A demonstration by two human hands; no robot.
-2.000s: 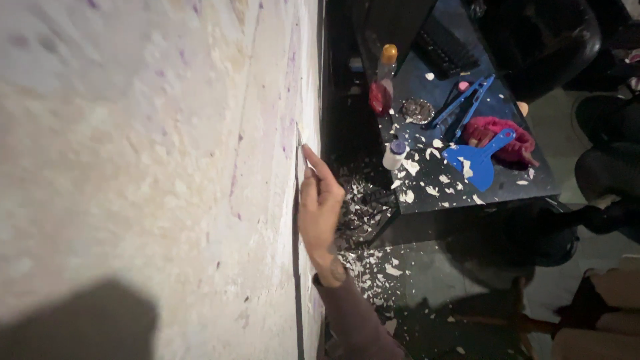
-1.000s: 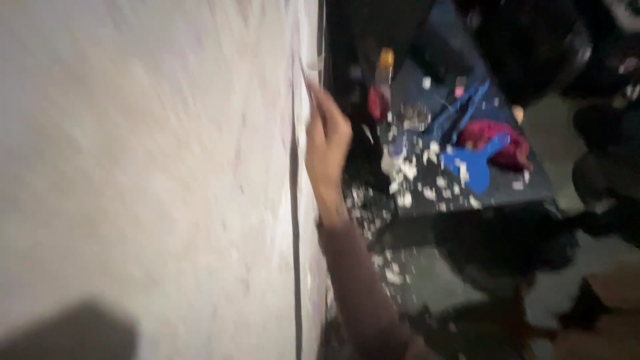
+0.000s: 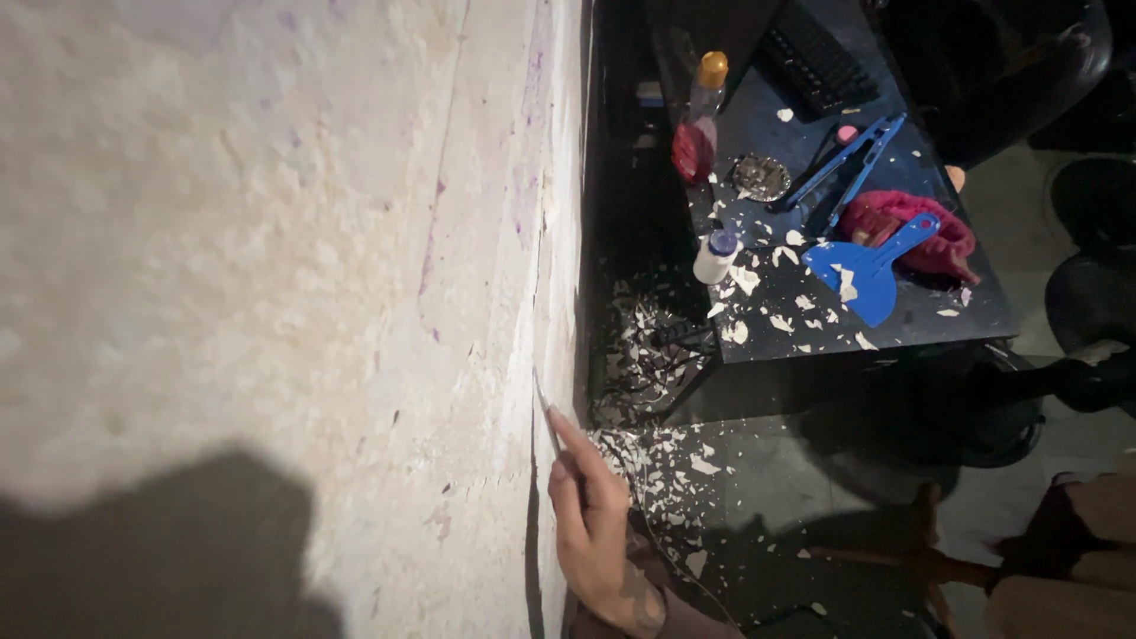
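Observation:
My right hand point(image 3: 593, 532) is low in the middle of the view, closed on a thin metal blade tool point(image 3: 550, 422), its index finger stretched along it. The tool's tip meets a narrow crack in the scraped wall point(image 3: 355, 266), close to the wall's right-hand edge. Below the tip, a dark gap point(image 3: 532, 550) runs down beside the hand. The tool's handle is hidden in my fingers, so its exact kind cannot be told. The wall is patchy off-white with purple traces. My left hand is not in view.
Right of the wall, a dark table point(image 3: 932, 324) holds a blue plastic scraper point(image 3: 865, 266), pink cloth point(image 3: 958, 240), blue tong-like tool point(image 3: 843, 169), white bottle point(image 3: 715, 257), bottle with orange cap point(image 3: 701, 115) and keyboard point(image 3: 816, 58). White flakes litter table and floor point(image 3: 763, 479). A black chair point(image 3: 1003, 71) stands beyond.
My right hand, with the thin tool, first moved up along the wall's edge, then down; it is now lower than in both earlier frames.

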